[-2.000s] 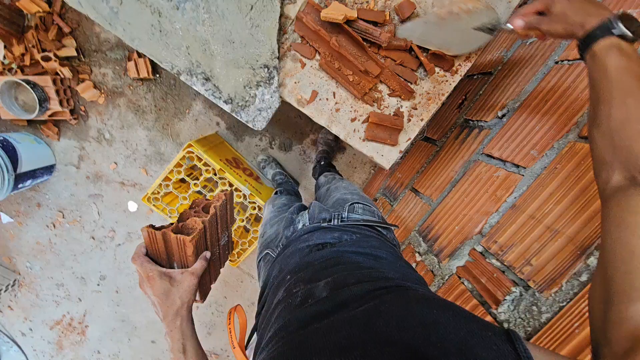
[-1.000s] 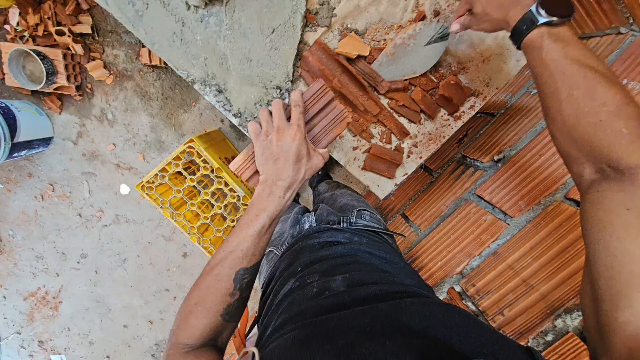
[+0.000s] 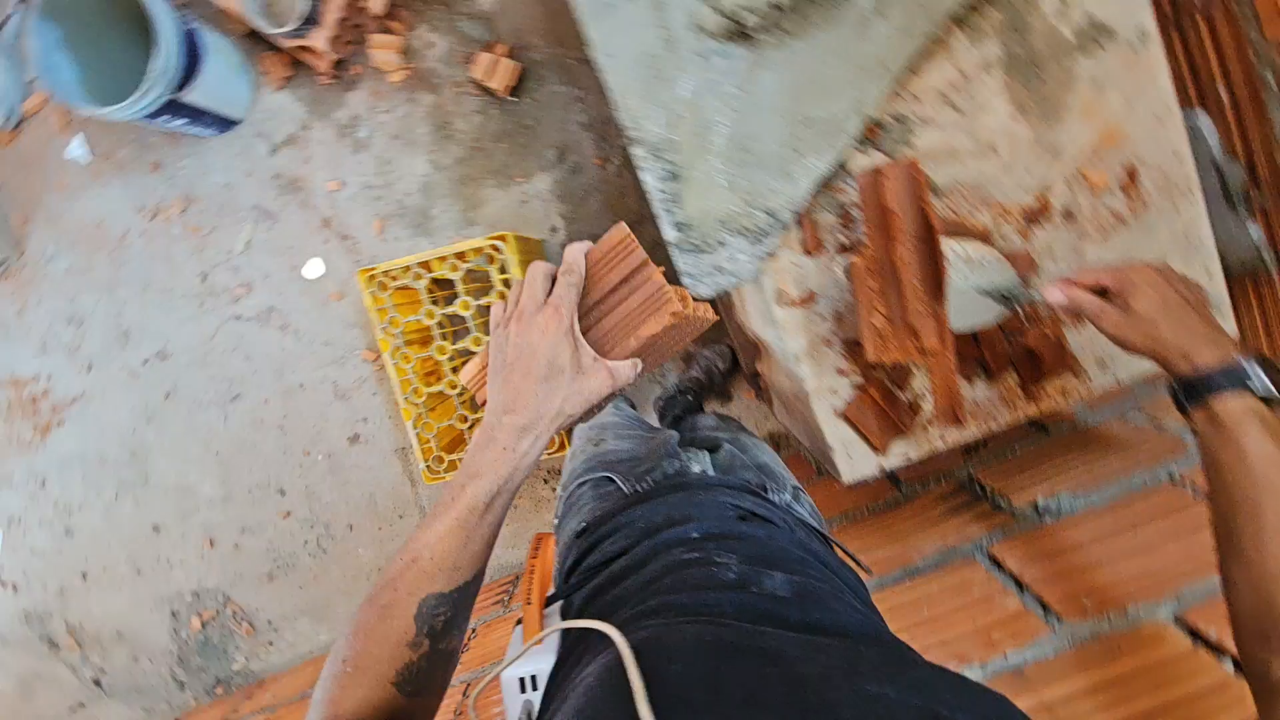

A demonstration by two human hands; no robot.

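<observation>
My left hand point(image 3: 550, 350) grips a ribbed hollow clay brick point(image 3: 640, 300) from above, its broken end pointing right, over the edge of a yellow plastic crate point(image 3: 385, 330). At the right, my right hand point(image 3: 1140, 310) is closed around the handle of a masonry trowel point(image 3: 978, 285); the handle is mostly hidden by the fingers. The trowel's blade lies among broken clay brick pieces point(image 3: 895, 260) on a pale board point(image 3: 1090, 200), partly behind a long ribbed piece.
A mortar-covered board point(image 3: 740, 130) juts in from the top. A brick wall with mortar joints point(image 3: 1110, 550) runs along the lower right. A white bucket point(image 3: 200, 75) and brick rubble point(image 3: 390, 50) lie at the upper left.
My left hand has drawn the brick back from the board's edge toward the crate. The trowel has moved lower, in among the broken pieces. The view has shifted and turned.
</observation>
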